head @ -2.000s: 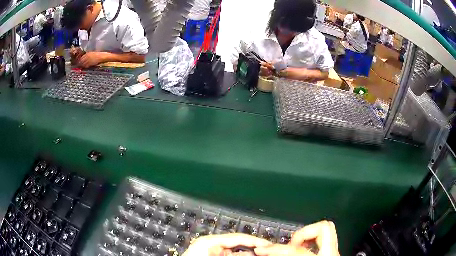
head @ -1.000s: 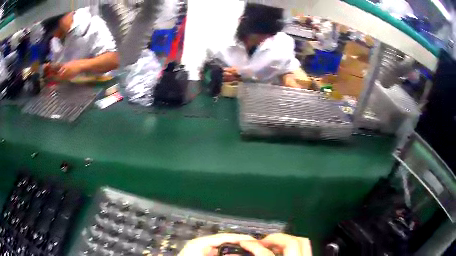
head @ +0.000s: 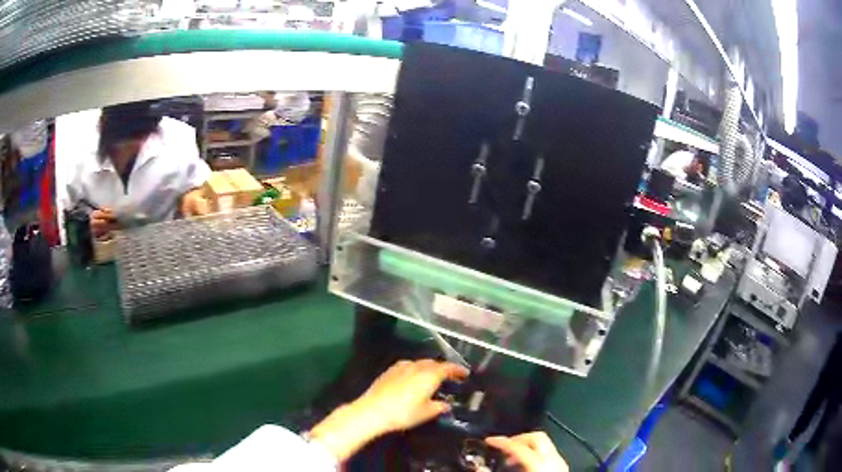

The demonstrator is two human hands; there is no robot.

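Observation:
A bench machine with a tall black upright plate (head: 517, 175) stands in front of me, a clear guard (head: 462, 318) across its front. My left hand (head: 392, 401) reaches in below the guard, thumb and forefinger apart at the dark metal fixture nest (head: 473, 400); a small part between them cannot be made out. My right hand (head: 531, 452) is at the bottom edge, partly cut off, its fingers beside a square dark part with a shiny centre (head: 473, 455). Whether it grips this part is unclear.
Stacked clear trays (head: 217, 263) stand left on the green bench (head: 222, 378). A person in white sits behind them. A pale hose (head: 658, 341) hangs right of the machine. A clear tray's edge shows at bottom left.
The view has swung right to the machine; the near trays have mostly left the picture. My hands, together over the clear tray before, are now apart at the machine.

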